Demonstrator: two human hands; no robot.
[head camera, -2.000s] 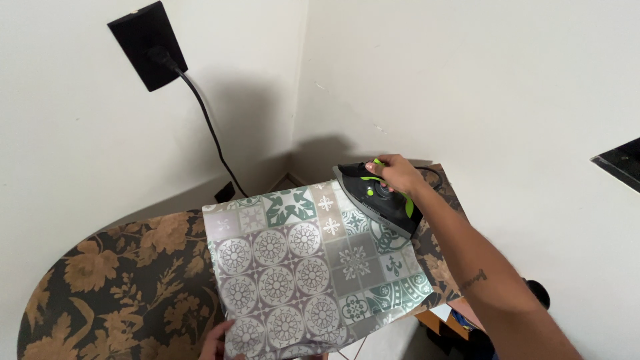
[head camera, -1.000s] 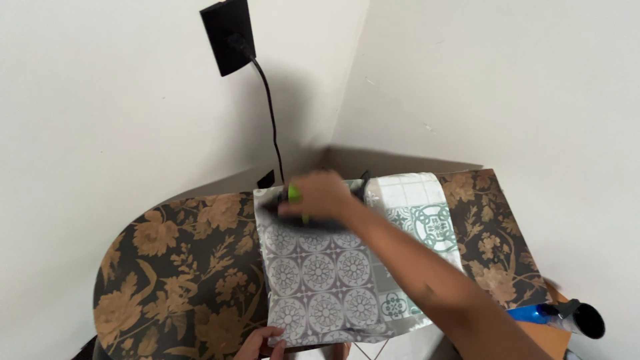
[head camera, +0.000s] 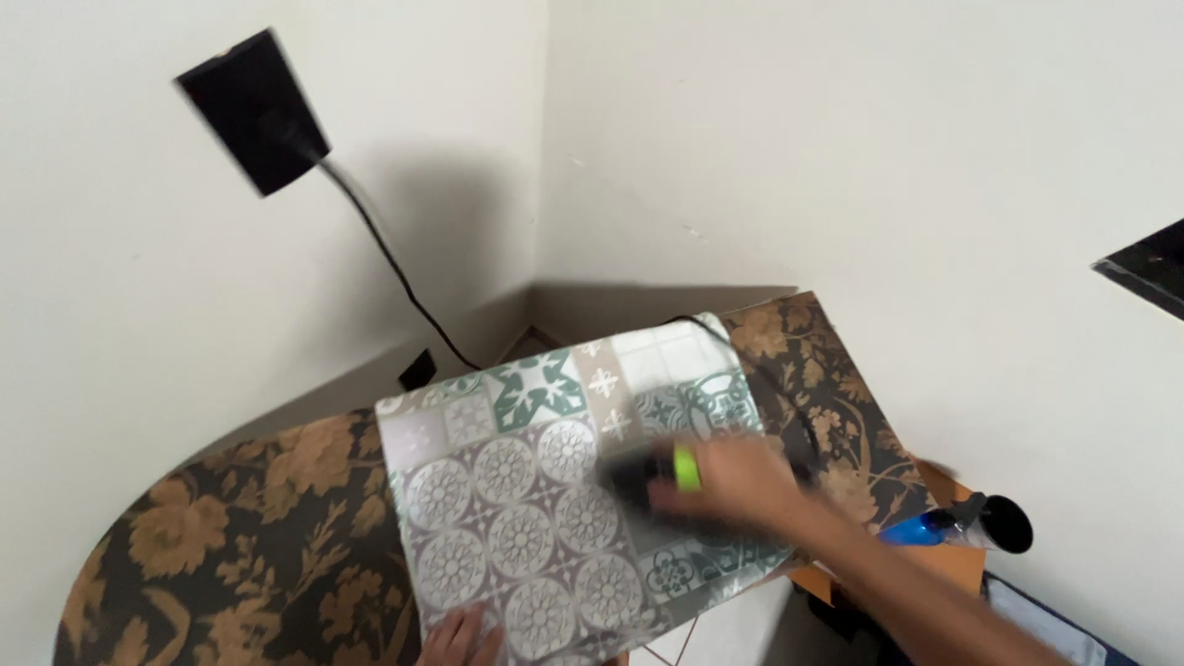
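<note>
A cloth printed with grey, green and mauve tile patterns (head camera: 527, 518) lies across an ironing board with a dark floral cover (head camera: 277, 518). My right hand (head camera: 731, 476) grips the handle of a black and lime-green clothes iron (head camera: 638, 476), blurred, over the cloth's right half. My left hand (head camera: 461, 638) rests on the cloth's near left edge, its fingers partly cut off by the bottom of the view. The iron's soleplate is hidden, and its cord (head camera: 689, 320) loops over the cloth's far right edge.
A black wall outlet plate (head camera: 254, 111) with a plugged-in cord hangs on the left wall. White walls meet in a corner behind the board. Right of the board are an orange surface (head camera: 953, 566), a blue object (head camera: 911, 530) and a black round-ended item (head camera: 1006, 524).
The iron in my right hand was at the cloth's far right, then its far left part, and is now near its middle right. My left hand stays at the near left edge.
</note>
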